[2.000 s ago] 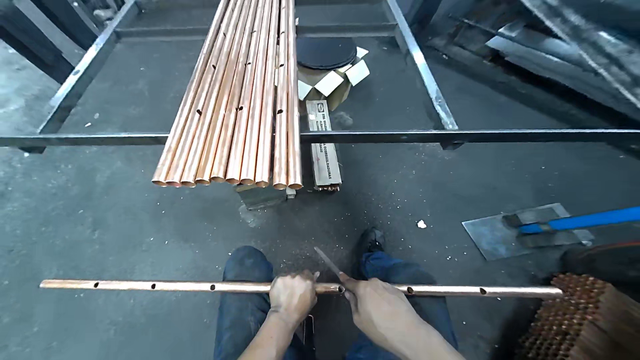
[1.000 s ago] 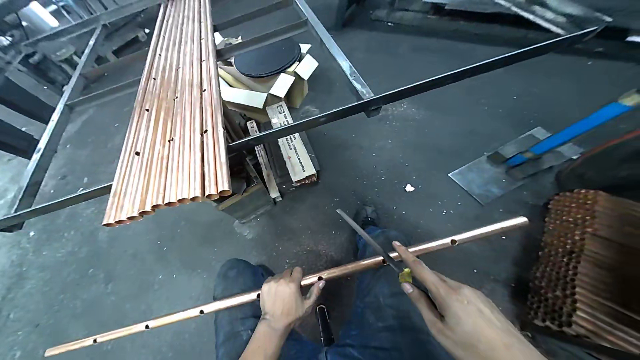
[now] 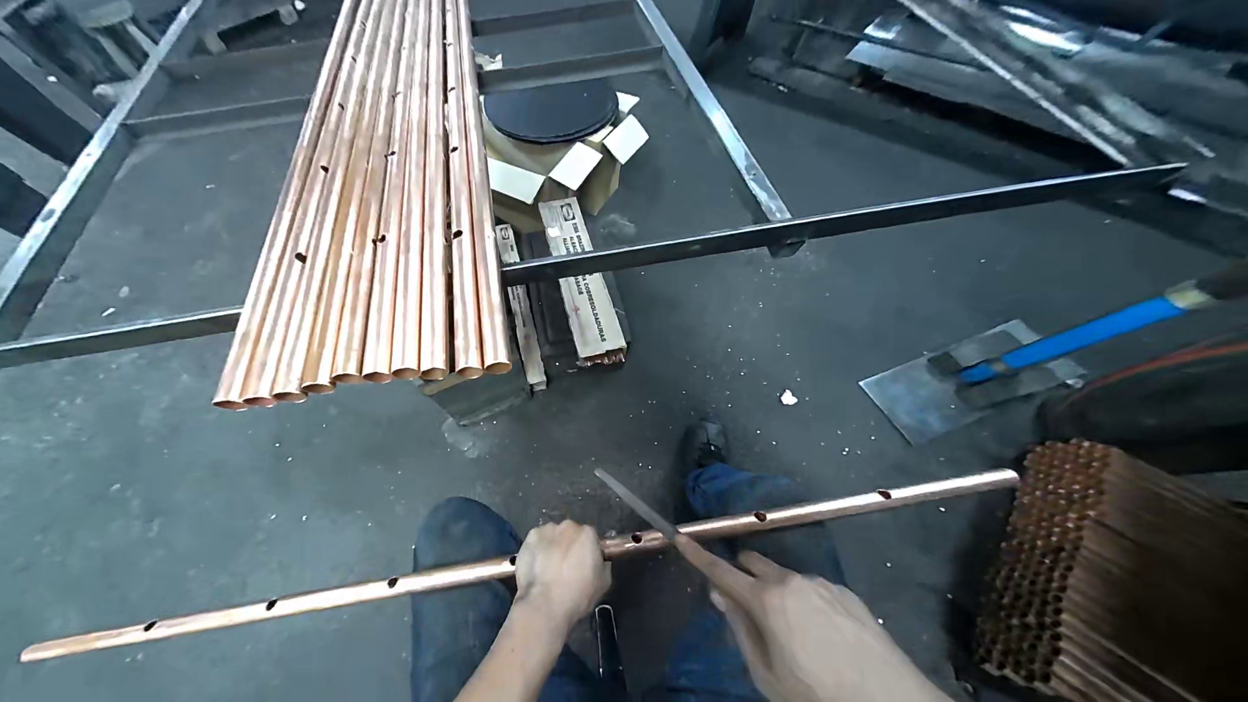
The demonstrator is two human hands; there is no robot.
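Note:
A copper pipe with several drilled holes lies across my thighs, its right end raised a little in the picture. My left hand is wrapped around the pipe near its middle. In my right hand is a metal file, its blade pointing up and left across the pipe beside one of the holes. The file's handle is hidden by my fingers. More drilled copper pipes rest side by side on a metal frame in front of me.
The frame's steel bar crosses ahead. Below it are long cardboard boxes and a box with black discs. At right, a bundle of copper tubes stands near the pipe's end, with a flat metal plate and blue-handled tool beyond.
My left hand has moved along the pipe toward its middle since a second ago. The file has shifted with my right hand, its handle now covered. The view has turned somewhat.

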